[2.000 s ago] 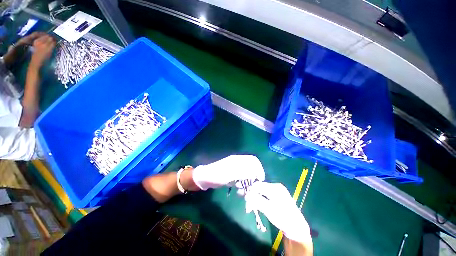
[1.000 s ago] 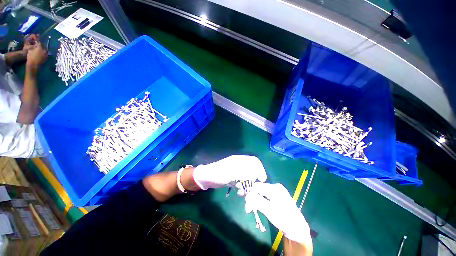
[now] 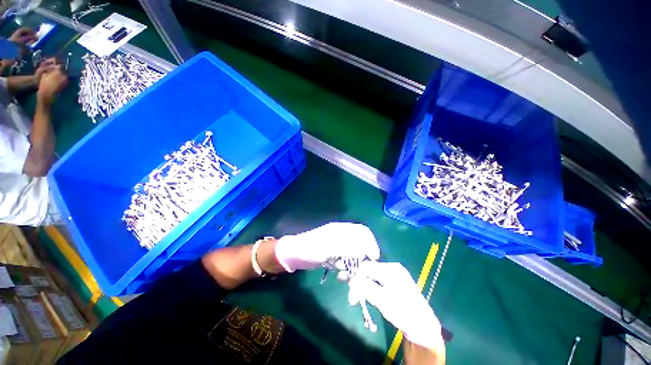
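My left hand (image 3: 330, 243), in a white glove with a pinkish cuff, holds a small bunch of slender rods over the green bench. My right hand (image 3: 395, 294), also gloved in white, meets it at the fingertips and is closed on rods. Knobbed silver-white rod ends (image 3: 368, 316) stick out below the right fingers. The glove glare hides how many rods each hand grips. The large blue bin (image 3: 178, 107) at left holds a heap of pale rods (image 3: 178, 191). The darker blue bin (image 3: 492, 100) at right holds another heap (image 3: 472, 187).
A small blue tray (image 3: 580, 232) with a few rods adjoins the right bin. A lone rod (image 3: 574, 351) lies at far right. A metal rail (image 3: 346, 161) runs behind the bench. Beyond the large bin are a rod heap (image 3: 114, 84), a printed sheet (image 3: 112, 34) and co-workers' hands (image 3: 50, 77).
My hands stay joined in nearly the same place, with the rods between them shifted slightly. At the far left, another person's hand has come into view near the top edge.
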